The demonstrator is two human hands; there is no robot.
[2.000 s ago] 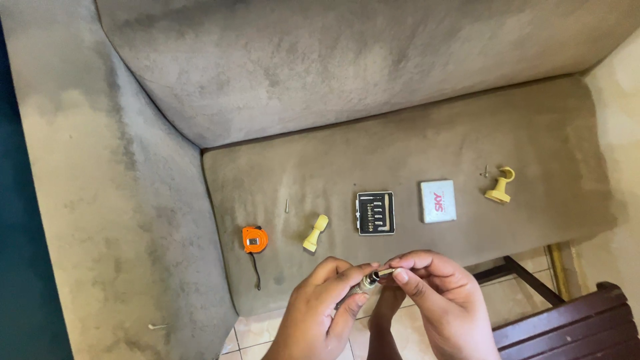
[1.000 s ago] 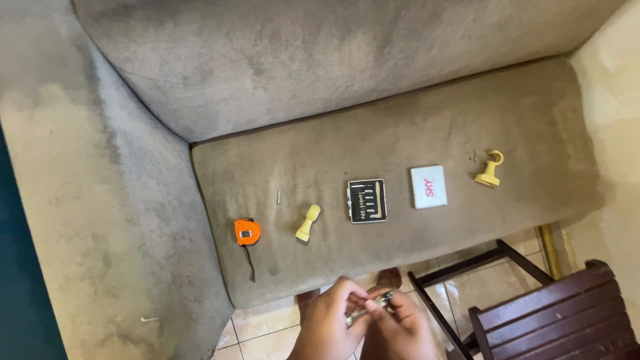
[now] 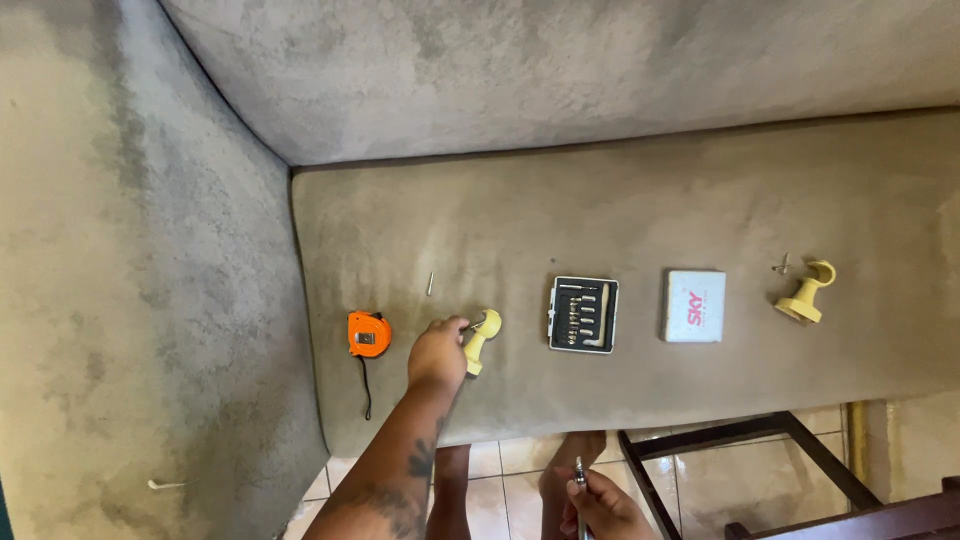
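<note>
My left hand (image 3: 441, 351) is at the left yellow curtain-rod bracket (image 3: 484, 341) on the seat, its fingertips beside the bracket's cupped end. A small, thin metal piece (image 3: 474, 326) shows between fingertips and bracket; whether I grip it is unclear. Low in view, my right hand (image 3: 604, 506) holds a slim metal screwdriver (image 3: 580, 480), tip pointing up. An open bit case (image 3: 583, 315) with bits and a pale L-shaped piece lies right of my left hand. A closed white case (image 3: 694, 306) follows, then a second yellow bracket (image 3: 806, 294) with screws (image 3: 783, 264) beside it.
An orange tape measure (image 3: 369, 334) with a black strap lies left of my left hand, a loose screw (image 3: 430, 283) above it. The sofa backrest (image 3: 570, 67) and armrest (image 3: 217, 285) border the seat. A dark wooden chair (image 3: 832, 461) stands at lower right.
My hands were together on a small metal tool; now they are apart. The left has reached out to the left yellow bracket, while the right keeps the screwdriver.
</note>
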